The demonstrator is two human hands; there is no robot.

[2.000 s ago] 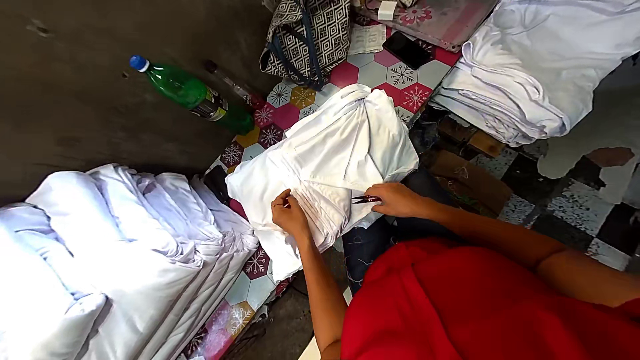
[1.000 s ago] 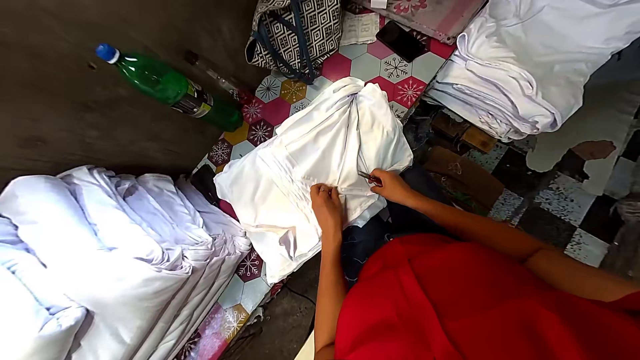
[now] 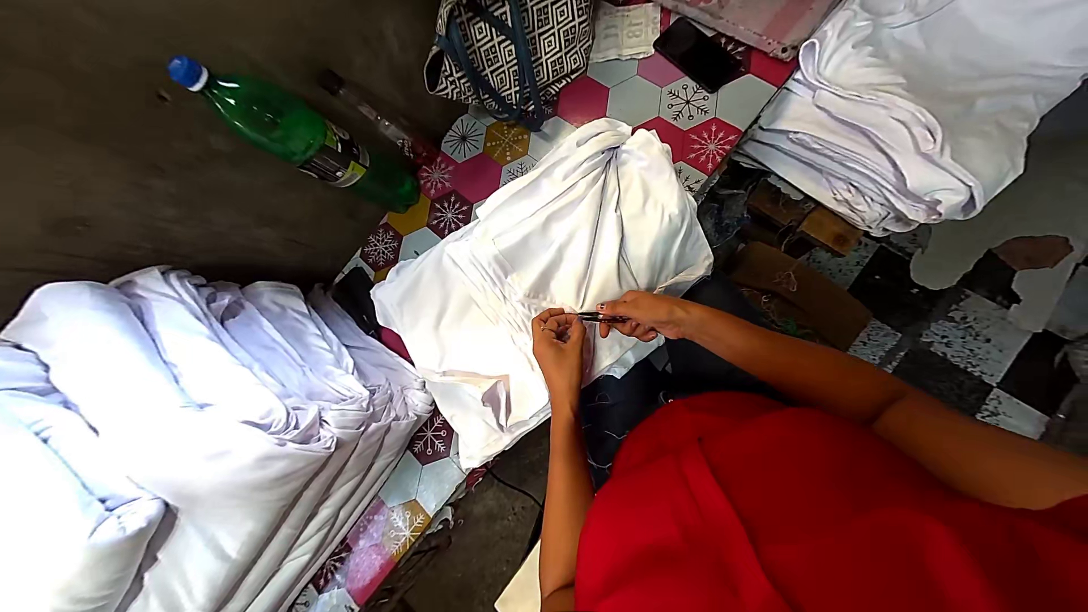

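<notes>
White fabric, bunched and folded, lies in the middle over the patterned table cover and reaches toward my lap. My left hand has its fingers pinched together at the fabric's near side; a small bit of cloth or thread seems to be between them, too fine to tell. Just right of it, my right hand grips small dark thread snips, whose tips point left and come up close to my left fingertips. Whether the blades are apart cannot be told.
Stacks of folded white fabric stand at the left and upper right. Along the wall are a green plastic bottle, a clear bottle and a patterned bag. A black phone lies on the snowflake-patterned cover.
Two seconds ago my hands were farther apart over the fabric; now the snips are close to my left fingers. The fabric's near left corner has spread out lower.
</notes>
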